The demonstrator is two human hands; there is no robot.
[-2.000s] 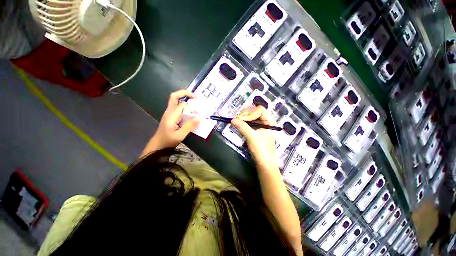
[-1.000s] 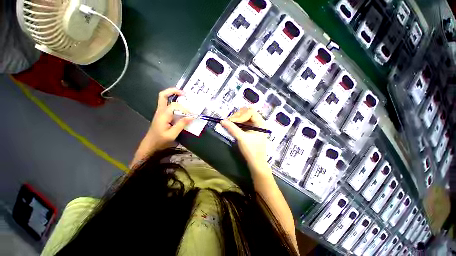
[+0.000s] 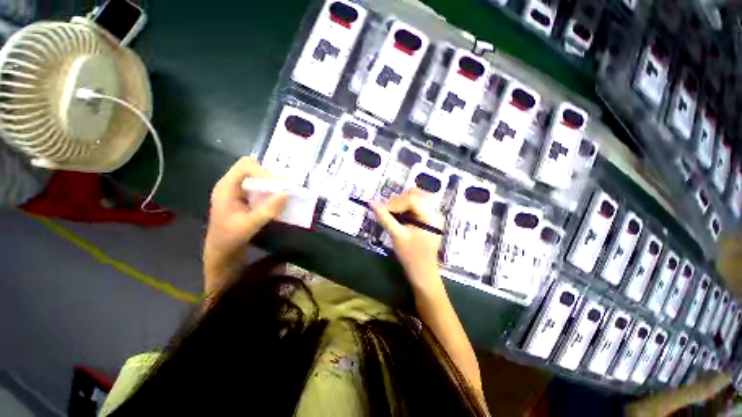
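Observation:
A clear blister tray (image 3: 281, 96) holds two rows of white device housings; the far row shows dark grey marks and red by the dark ovals. My left hand (image 3: 236, 216) pinches a small white sticker sheet (image 3: 294, 208) at the tray's near left corner. My right hand (image 3: 415, 228) holds thin black tweezers (image 3: 416, 221) like a pencil, over a housing (image 3: 359, 173) in the near row. The tip is close to that housing's lower part; whether it touches, and whether a sticker is on it, I cannot tell.
A cream desk fan (image 3: 77, 98) with a white cord stands at the left, with a dark-screened device (image 3: 120, 18) beside it. More filled trays (image 3: 569, 277) lie at the right and others beyond a pale rail. Long dark hair covers the bottom middle.
The view has shifted, so the dark-screened device now shows. My right hand and tweezers have moved away from the sticker sheet to a near-row housing. My left hand still holds the sheet.

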